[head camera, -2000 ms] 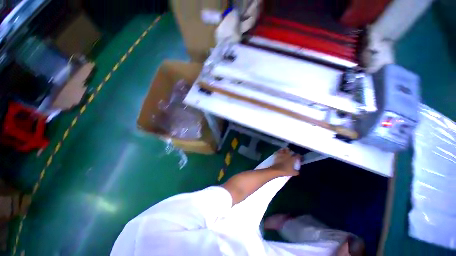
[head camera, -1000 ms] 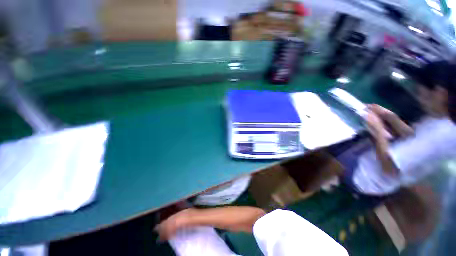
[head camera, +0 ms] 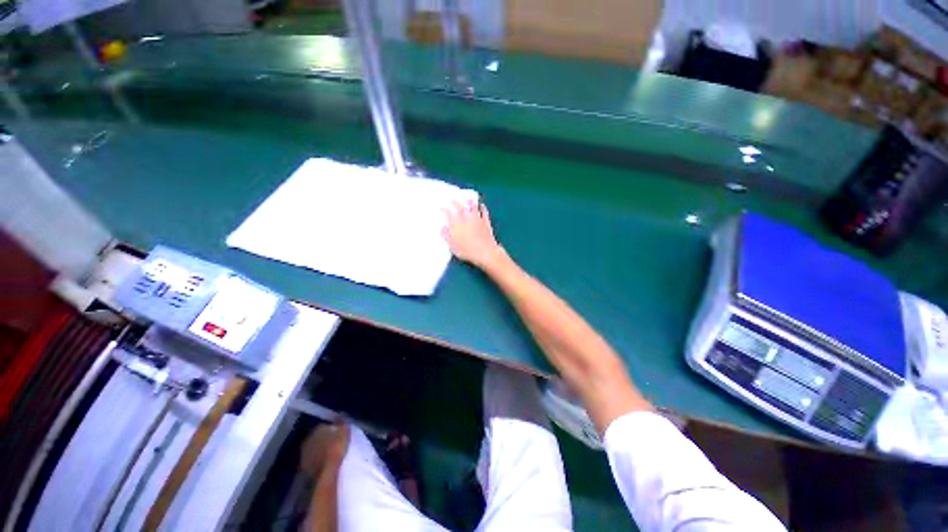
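Observation:
The bag stack [head camera: 348, 223], a flat whitish rectangle, lies on the green bench. My right hand [head camera: 470, 231] rests on its right edge near the upper right corner, palm down, fingers somewhat apart. No bag is seen lifted. My left hand [head camera: 326, 445] is low beside my leg, below the bench edge, partly visible; its fingers are not clear.
The weighing scale [head camera: 821, 301] stands right, with a black carton [head camera: 884, 192] behind and white sheets or bags [head camera: 920, 421] beside it. A metal post [head camera: 379, 94] rises behind the stack. The control box [head camera: 208, 307] and sealing bar [head camera: 192, 457] are at lower left.
The view has swung from the sealer to the scale, then back left to the bag stack. My right hand has moved from below the bench edge up onto the stack.

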